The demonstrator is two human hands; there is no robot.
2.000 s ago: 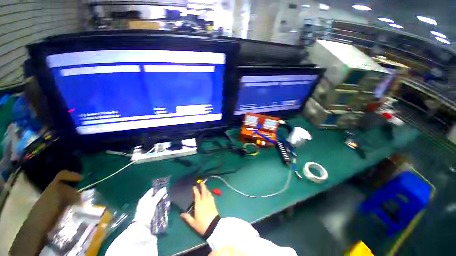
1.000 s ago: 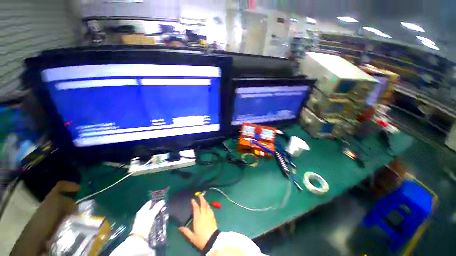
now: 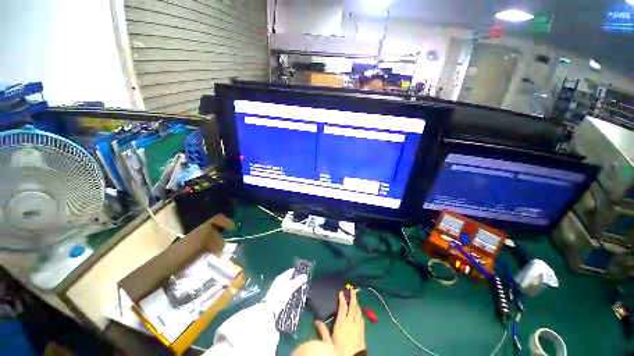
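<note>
My gloved left hand [image 3: 283, 292] holds a long black remote control [image 3: 296, 299] in clear shiny wrap, upright beside the box. My bare right hand [image 3: 345, 327] rests with spread fingers on the right edge of a flat black set-top box [image 3: 324, 299]; whether it grips the box is unclear. A thin pale lead [image 3: 396, 321] with a yellow end runs from the box to the right. A small red plug [image 3: 371, 315] lies beside my right fingers. An opened brown box [image 3: 182, 292] with a yellow edge stands at left, holding white paper and black items in clear bags.
Two monitors show blue menus, a large one [image 3: 327, 149] and a smaller one [image 3: 500, 191]. A white power strip [image 3: 318, 227], black cables and an orange instrument [image 3: 464, 243] stand behind. A tape roll [image 3: 548, 343] is at lower right. A fan [image 3: 42, 191] stands at left.
The view has turned left, bringing the fan and the whole opened box into view. My hands stay at the remote control and the set-top box.
</note>
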